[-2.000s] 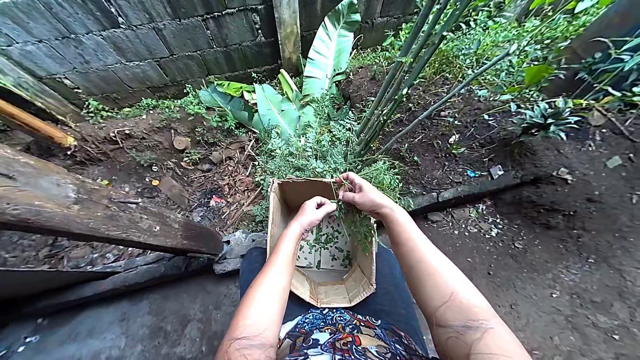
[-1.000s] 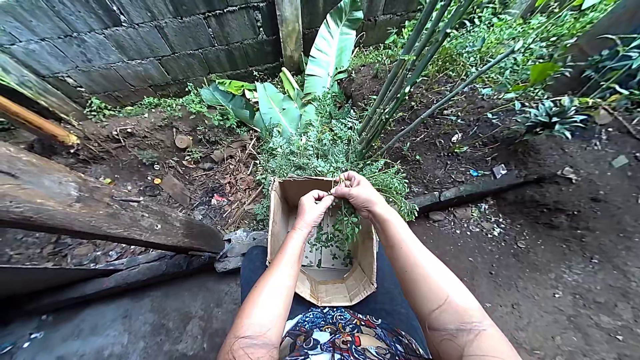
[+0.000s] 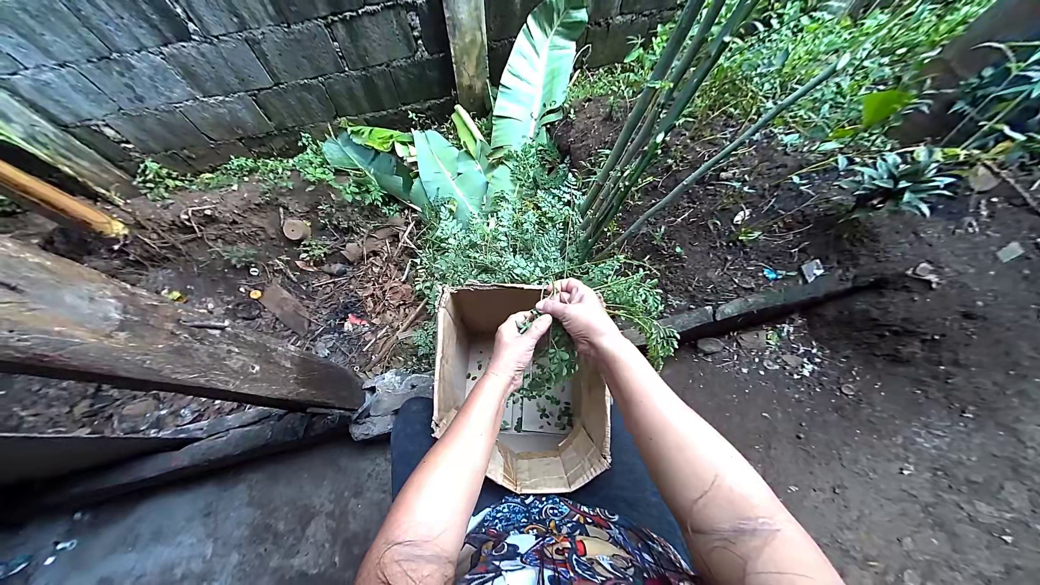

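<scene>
An open cardboard box (image 3: 548,471) rests on my lap, with small loose green leaves (image 3: 552,413) on its bottom. Above its far half, my left hand (image 3: 517,341) pinches small leaves between thumb and fingers. Close beside it on the right, my right hand (image 3: 578,313) grips the thin stems of a leafy sprig (image 3: 555,366), which hangs down into the box. Beyond the box's far rim lies a pile of cut leafy branches (image 3: 520,236); some of them reach out to the right of my right hand.
Broad banana leaves (image 3: 455,175) lie behind the branches, near a concrete block wall (image 3: 309,65). Several long green stalks (image 3: 642,138) lean at the right. A thick wooden beam (image 3: 162,333) slants in from the left. A low edging (image 3: 756,313) runs along the soil at the right.
My left hand has moved slightly down and away from my right hand's fingertips, with leaves in its pinch. My right hand stays at the box's far rim.
</scene>
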